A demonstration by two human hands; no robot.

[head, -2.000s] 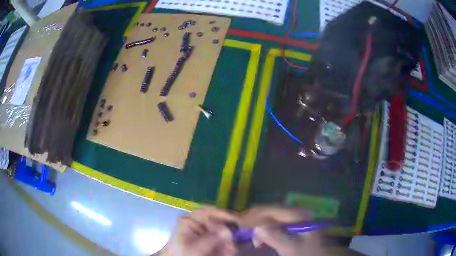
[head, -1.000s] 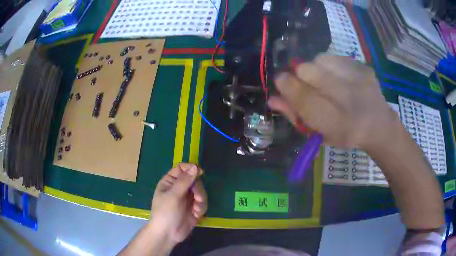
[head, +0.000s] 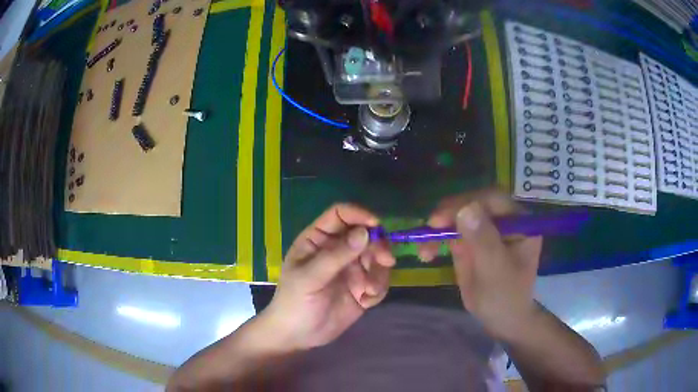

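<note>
My right hand holds a slim purple marker pen, lying level and pointing left, somewhat blurred. My left hand pinches something small at the pen's left tip between thumb and forefinger; the fingers hide most of it, and I cannot tell what it is. Both hands are at the bench's front edge, in front of the test fixture. The fixture's round metal nest is uncovered, with the clear pressure plate raised behind it.
A cardboard sheet with dark small parts lies left, a pale pin-like piece at its right edge. A cardboard stack stands far left. White component trays lie right. A blue wire curves left of the nest.
My right hand has come down from the fixture's handle area to the front with the pen. My left hand has met the pen tip. The clear plate now stands away from the nest. The view has shifted.
</note>
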